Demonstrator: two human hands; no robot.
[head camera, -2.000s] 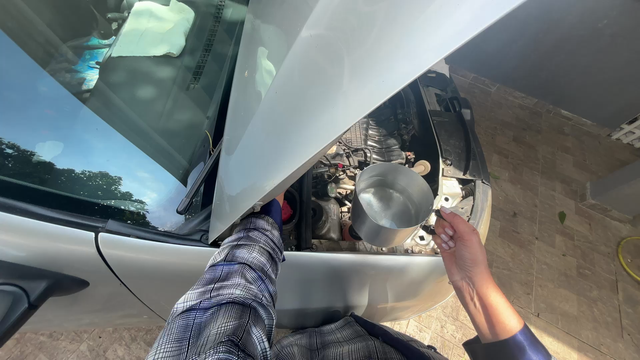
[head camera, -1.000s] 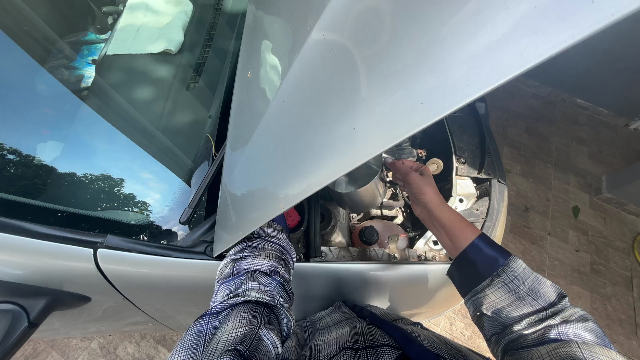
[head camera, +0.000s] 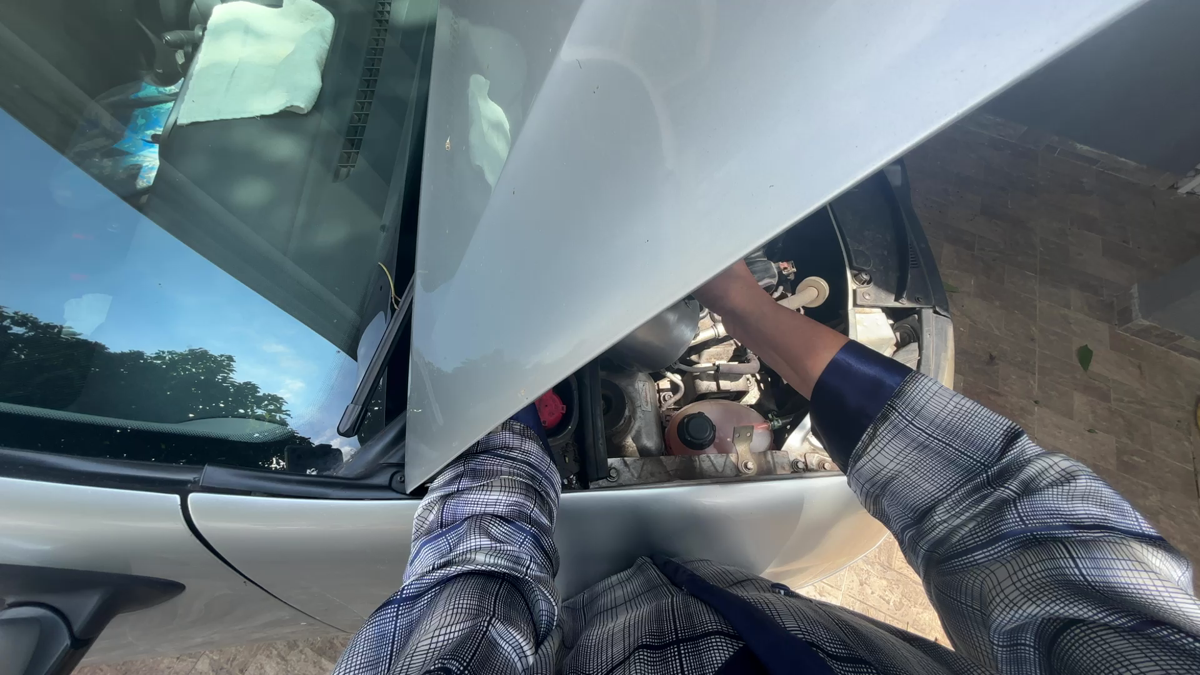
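Under the raised silver hood (head camera: 656, 150) of a car, my right hand (head camera: 729, 286) reaches in from the right; only its back and wrist show, and the hood's edge covers the fingers. Just left of it, a round metal pot (head camera: 661, 336) is partly hidden by the hood. My left hand is out of sight beneath the hood's lower corner, with its plaid sleeve by a red cap (head camera: 551, 410). Nearer me in the engine bay lies a pinkish coolant expansion tank (head camera: 736, 424) with a black cap (head camera: 696, 431).
The silver fender (head camera: 694, 516) runs along the near side, my body close against it. At the left are the windshield (head camera: 187, 281), a wiper (head camera: 378, 366) and a side mirror (head camera: 56, 609). Behind the hand stands a beige round cap (head camera: 814, 292). Paving (head camera: 1041, 234) lies to the right.
My right hand, earlier holding the pot over the near side of the engine bay, has moved deeper under the hood. The pot has moved inward too and is now mostly covered by the hood.
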